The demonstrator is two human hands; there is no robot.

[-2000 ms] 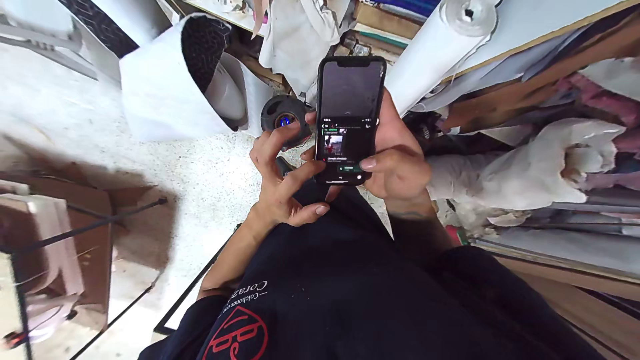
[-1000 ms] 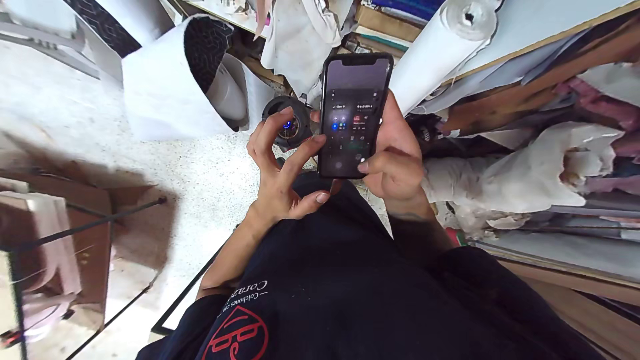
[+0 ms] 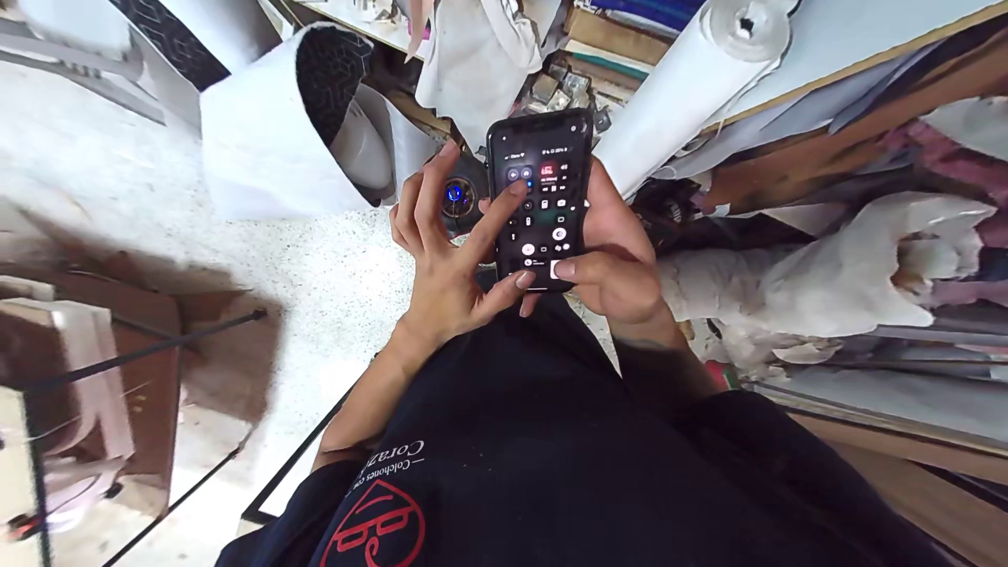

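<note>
A black smartphone [image 3: 539, 201] stands upright in front of my chest, its lit screen showing a panel of icons. My right hand [image 3: 622, 260] holds it from the right side, palm behind the case and thumb at the screen's lower right. My left hand [image 3: 449, 252] has its fingers spread; the index fingertip is on or just over the icons and the thumb is by the bottom edge. Behind the left fingers, a round dark device [image 3: 459, 197] with a blue light is partly hidden.
White sheet material with a dark patterned side [image 3: 260, 134] curls at upper left. A white roll [image 3: 693, 87] leans at upper right, near wrapped rolls [image 3: 787, 276] and stacked fabric. Boards on a black metal frame [image 3: 150, 354] stand at left on the speckled floor.
The phone's screen has gone from a page with a picture to a panel of icons. My left index finger has moved from the phone's edge onto or over the screen. My right hand keeps its hold.
</note>
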